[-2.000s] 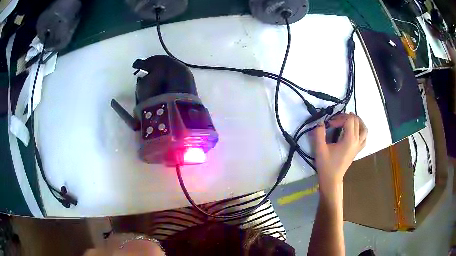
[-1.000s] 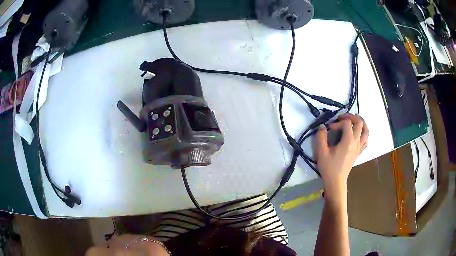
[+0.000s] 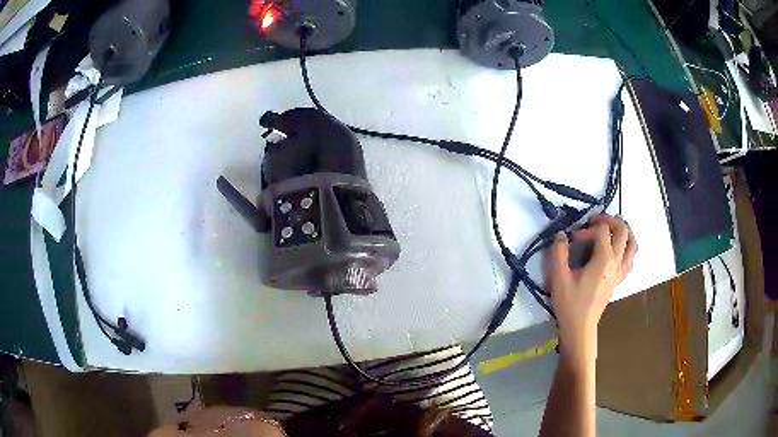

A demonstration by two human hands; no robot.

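Observation:
A dark grey PTZ camera (image 3: 328, 205) lies on the white sheet (image 3: 435, 299), its four-dot LED panel (image 3: 297, 218) and dark lens window facing up, unlit. Its antenna (image 3: 241, 203) sticks out to the left. A black cable (image 3: 337, 337) leaves its base and curves right to a bundle of joined leads (image 3: 559, 213). My right hand (image 3: 595, 260) rests with curled fingers over a small dark object, seemingly a mouse (image 3: 580, 253), beside the leads. My left hand is not seen; a patch of skin with a thin chain shows at the bottom edge, unclear which body part.
Three more grey cameras stand at the back edge: left (image 3: 128, 38), middle (image 3: 311, 21) with a red light, and right (image 3: 505, 32). White strips (image 3: 49, 213) and loose plugs (image 3: 128, 337) lie left. A dark pad (image 3: 682, 162) and a cardboard box (image 3: 640, 350) are right.
The pink-red glow on the near camera has gone out. A red light now shows by the middle back camera. The view has shifted slightly. My right hand stays over the dark object.

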